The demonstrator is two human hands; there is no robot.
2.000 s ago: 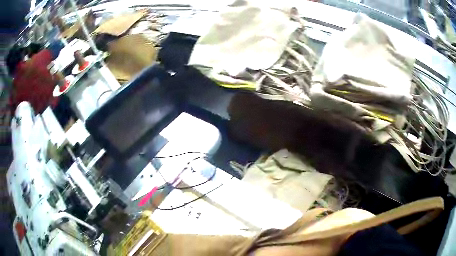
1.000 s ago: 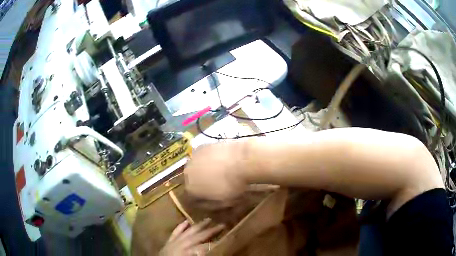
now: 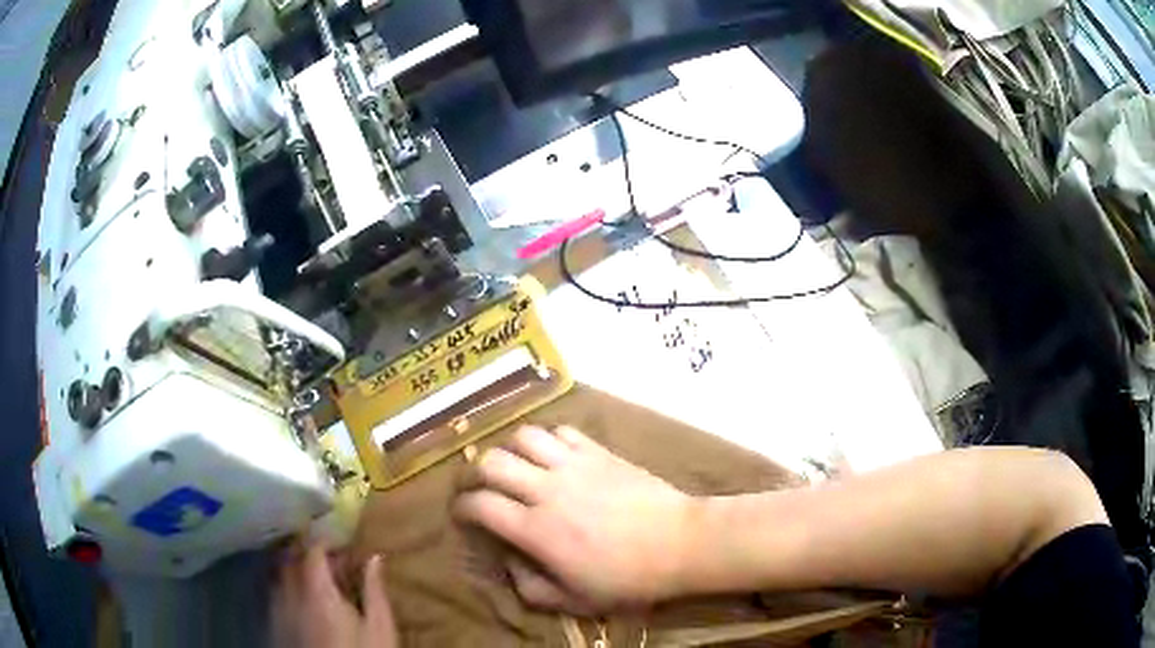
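Observation:
A brown garment piece [image 3: 665,437] lies on the plate, its edge under a yellow clamp frame [image 3: 443,380] with black handwriting and a long window. White and brown strips show in the window. A thin light strip end shows at the frame's lower edge. My right hand [image 3: 583,513] lies on the cloth just below the frame, fingers bent; whether it grips cloth is hidden. My left hand [image 3: 332,601] is blurred and cut off by the bottom edge, at the cloth's left side, with thumb and fingers apart.
The white machine head [image 3: 203,468] is close on the left. A metal clamp arm [image 3: 393,253] stands behind the frame. A pink stick [image 3: 561,236] and black cable loops [image 3: 684,304] lie on the white plate [image 3: 811,367]. A dark screen [image 3: 608,32] is behind; beige bundles [image 3: 1013,89] are at right.
The view has shifted, so the frame shows further right. My right hand has drawn back from the frame's window edge onto the cloth. My left hand has moved left, towards the machine head.

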